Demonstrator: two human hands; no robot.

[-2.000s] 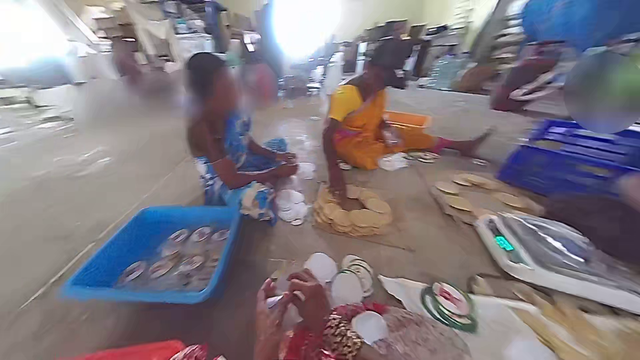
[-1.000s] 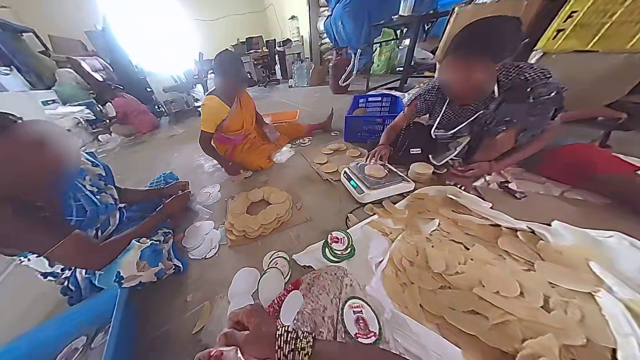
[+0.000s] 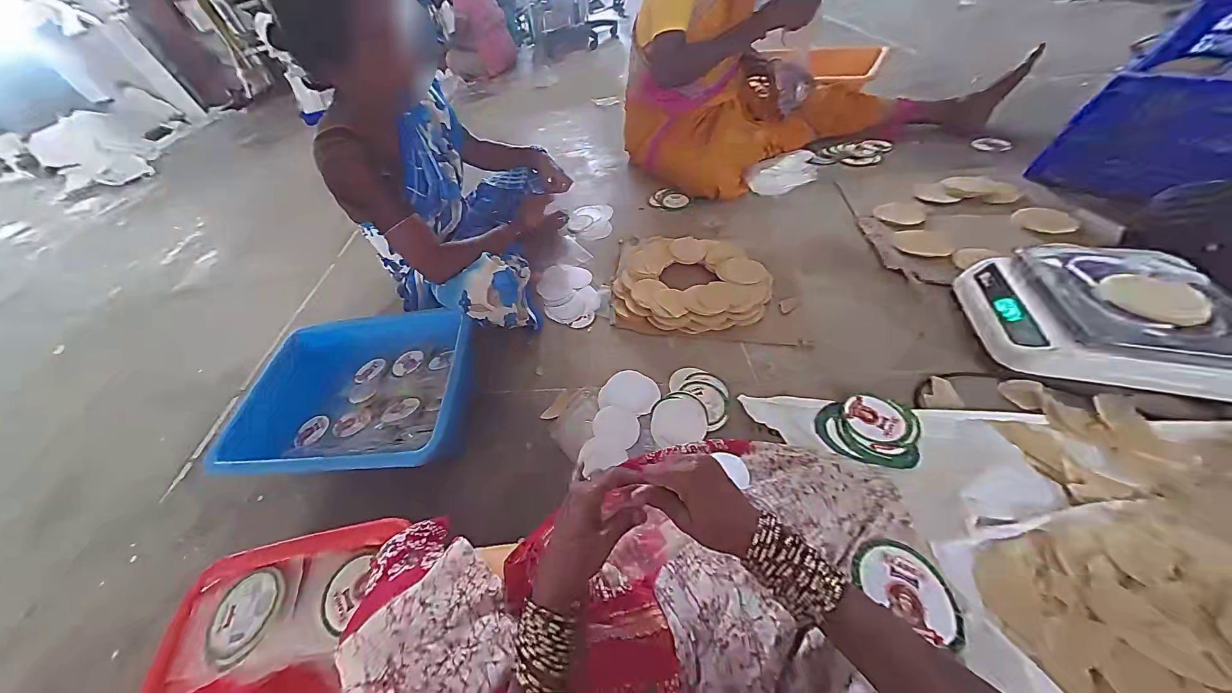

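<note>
My left hand and my right hand meet over my lap, fingers bent and close together; whether something thin is between them cannot be told. Just beyond them lie white paper discs and green-edged round labels, with one white disc beside my right hand. A round printed label rests by my right forearm, and a small stack of such labels lies on the white sheet.
A blue tub and a red tray hold round labelled packs. Ahead is a ring of flat tan discs on cardboard. A digital scale and heaped tan discs lie right. Two seated people work ahead; an orange crate stands behind one.
The view has swung left and down since one second ago. The person in orange has raised a hand that was near the disc ring two seconds ago.
</note>
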